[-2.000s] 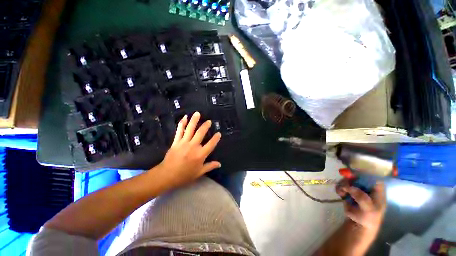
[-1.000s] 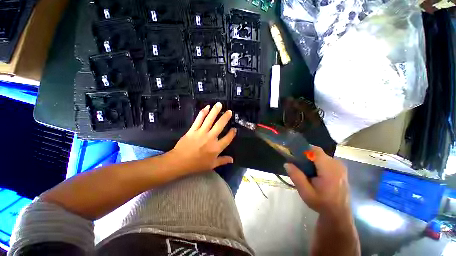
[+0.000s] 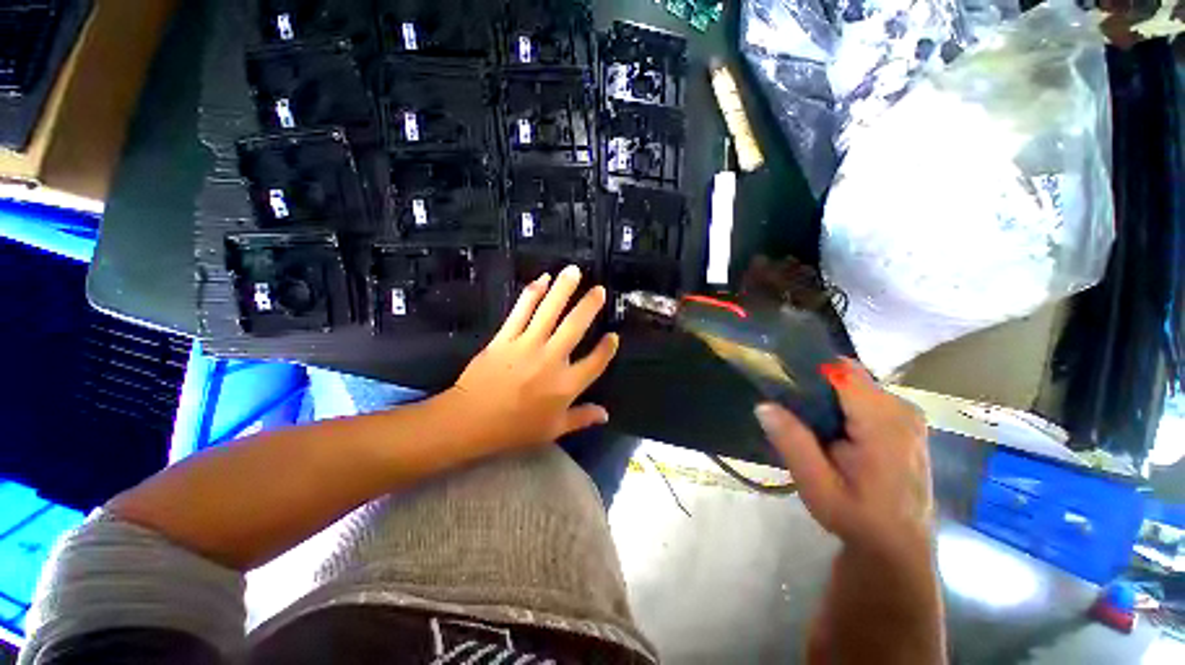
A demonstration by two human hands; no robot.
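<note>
Black plastic housings [image 3: 293, 286] lie in rows on a thin black sheet, most with a small white spot. My left hand [image 3: 535, 370] lies flat with fingers spread over the front housings near the right end of the row, covering part of them. My right hand [image 3: 864, 448] grips a dark electric screwdriver [image 3: 777, 357] with orange-red parts. Its silver bit end points left, at the right front housing [image 3: 643, 276]. Whether the tip touches is too blurred to tell.
A tan-yellow tool [image 3: 736, 120] and a slim white stick [image 3: 721, 227] lie right of the housings. A brown coil [image 3: 793, 283] is behind the driver. A full whitish plastic bag [image 3: 968, 221] stands at right. A cardboard box [image 3: 72, 124] is at left, a blue crate [image 3: 1053, 509] at right.
My right hand has brought the driver from beyond the bench's right edge in over the front right housing, then slightly back right. My left hand stays spread on the housings. The view has shifted.
</note>
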